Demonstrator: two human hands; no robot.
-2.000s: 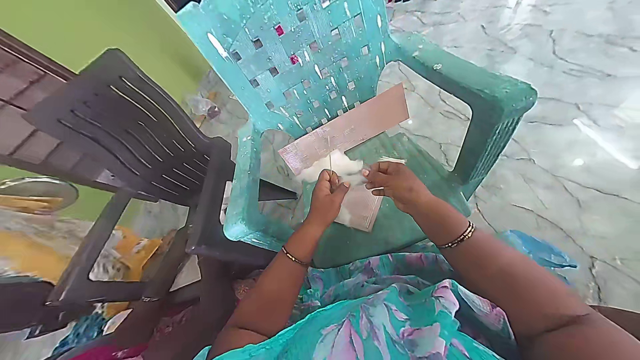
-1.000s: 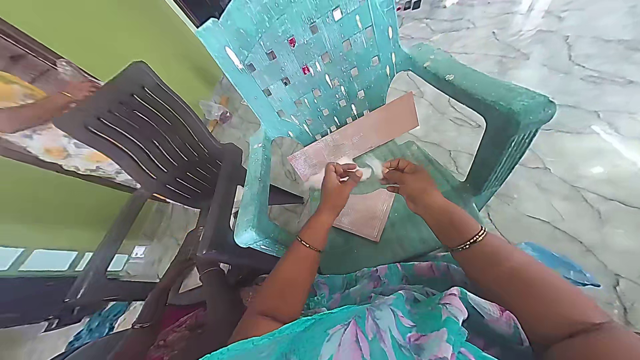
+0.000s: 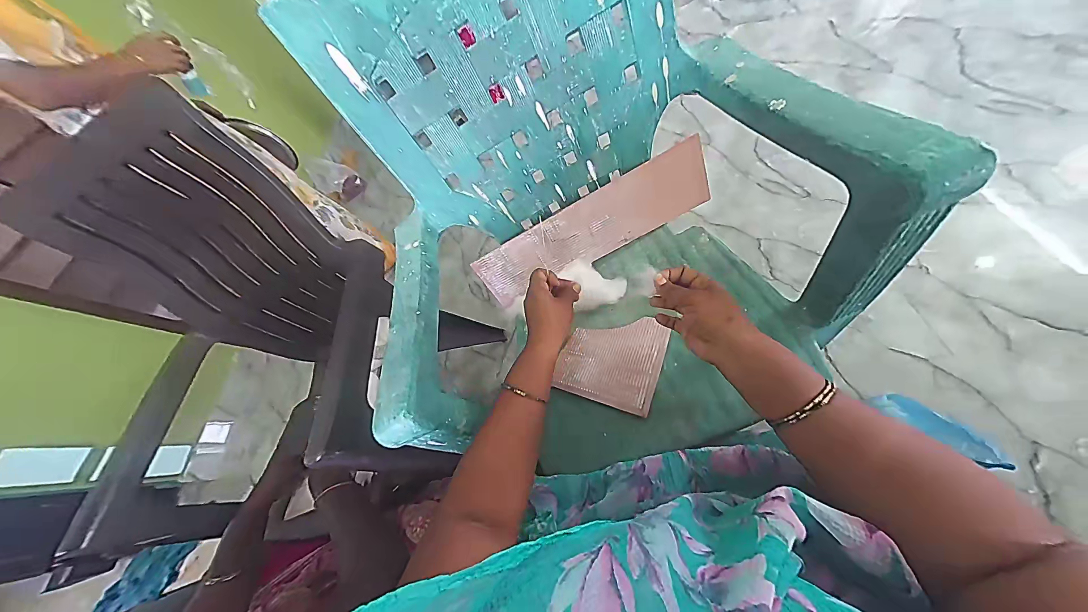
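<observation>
Over the seat of a teal plastic armchair [image 3: 697, 391], my left hand [image 3: 551, 310] pinches the edge of a tuft of white cotton-like fluff [image 3: 593, 287]. My right hand [image 3: 697, 310] is to its right, thumb and fingertips together on a thin wisp of the same fluff [image 3: 643, 282]. A long pinkish ribbed strip [image 3: 620, 200] lies slanted behind my hands against the foot of the chair's back. A smaller pinkish ribbed piece [image 3: 616, 361] lies flat on the seat, just below the fluff.
A dark plastic chair [image 3: 195, 229] stands close on the left. Another person's hand [image 3: 157, 55] is at the top of its back, and that or another person's arms [image 3: 340, 527] show at lower left. A blue plastic-like sheet [image 3: 943, 429] lies on the marbled floor at right.
The fluff between my hands, drawn thin and wide a second ago, now shows as a thicker tuft by my left hand and a wisp at my right. The view has shifted.
</observation>
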